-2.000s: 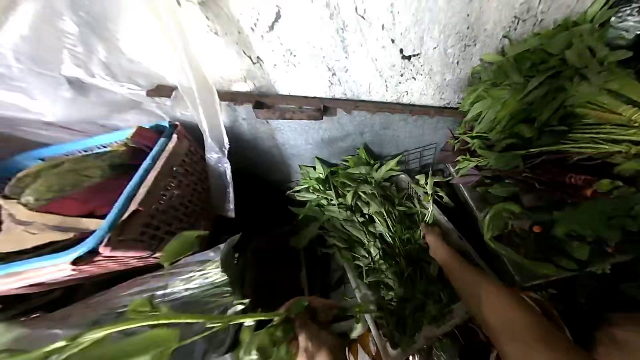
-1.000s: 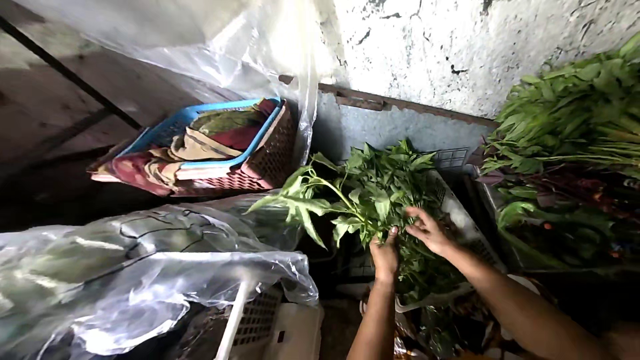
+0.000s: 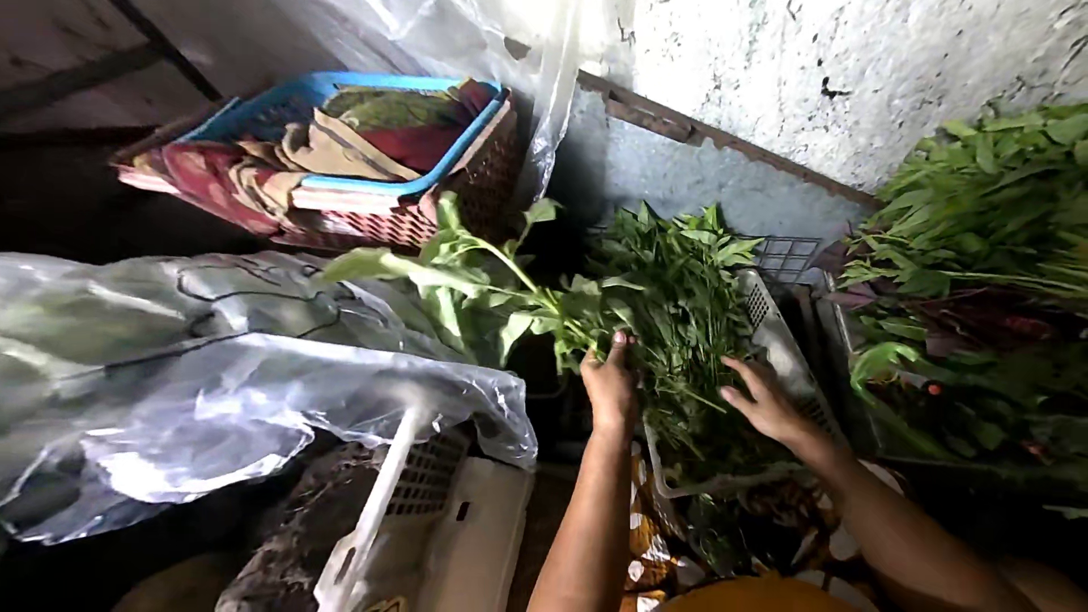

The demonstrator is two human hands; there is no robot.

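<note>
My left hand (image 3: 610, 378) is closed around the stems of a bunch of leafy greens (image 3: 476, 285), whose leaves point left toward the plastic sheet. Just to the right, my right hand (image 3: 761, 395) has its fingers apart over the edge of a heap of narrow-leaved greens (image 3: 680, 297). That heap fills a white plastic crate (image 3: 786, 357) in front of me. Whether the right fingertips touch the stems I cannot tell.
Cloths lie in a blue-rimmed basket (image 3: 425, 183) at upper left. Clear plastic sheeting (image 3: 255, 408) covers greens at left, beside a white perforated crate (image 3: 433, 501). More bundled greens (image 3: 994, 195) stand at right. A rough painted wall (image 3: 816, 85) rises behind.
The right hand has drawn a little away from the left one and opened out. The left hand still grips the bunch, which now extends up and left. The view has shifted since the oldest frame.
</note>
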